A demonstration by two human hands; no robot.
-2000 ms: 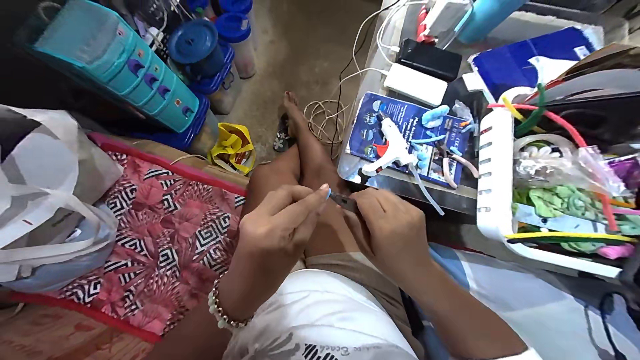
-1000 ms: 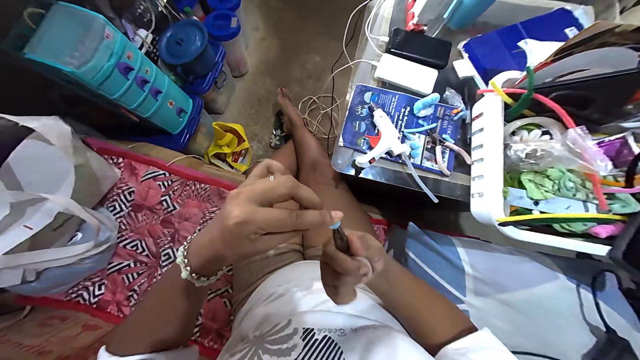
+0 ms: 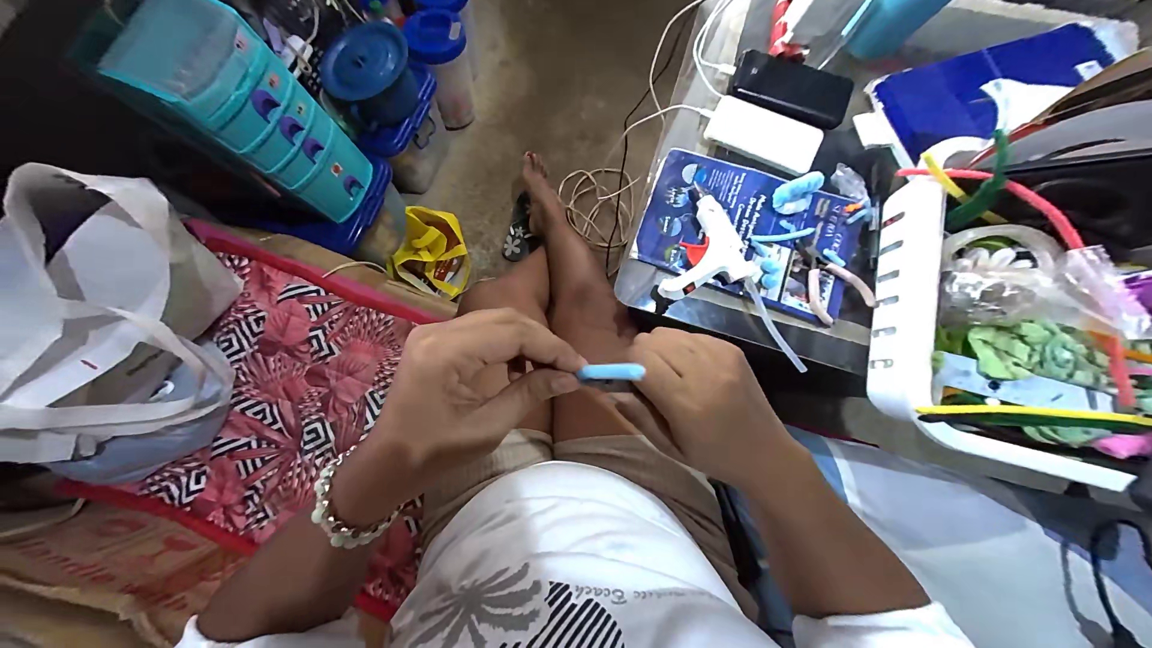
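Between the thumb and forefinger of my left hand [image 3: 490,387] is one end of a short light-blue pipe cleaner piece [image 3: 614,372]. Its other end reaches the curled fingers of my right hand [image 3: 693,387]. Something dark shows just below the piece, mostly hidden by my right hand, which is closed around it; its kind cannot be made out here. Both hands are above my lap. To the right, a white hot glue gun [image 3: 717,247] lies on a blue printed box [image 3: 670,211], with light-blue fuzzy pieces [image 3: 796,192] and pink-handled pliers [image 3: 817,286].
A white plastic basket [image 3: 904,297] of craft materials stands at the right. Behind the glue gun are a white power bank [image 3: 763,133] and a black case [image 3: 792,88]. Teal drawers [image 3: 270,126], a yellow bag [image 3: 432,252] and a white bag [image 3: 117,297] are at the left. Cables [image 3: 598,207] lie on the floor.
My right hand has turned from fingers up to knuckles up. The light-blue piece now lies level between my hands, showing more of its length than one second ago.
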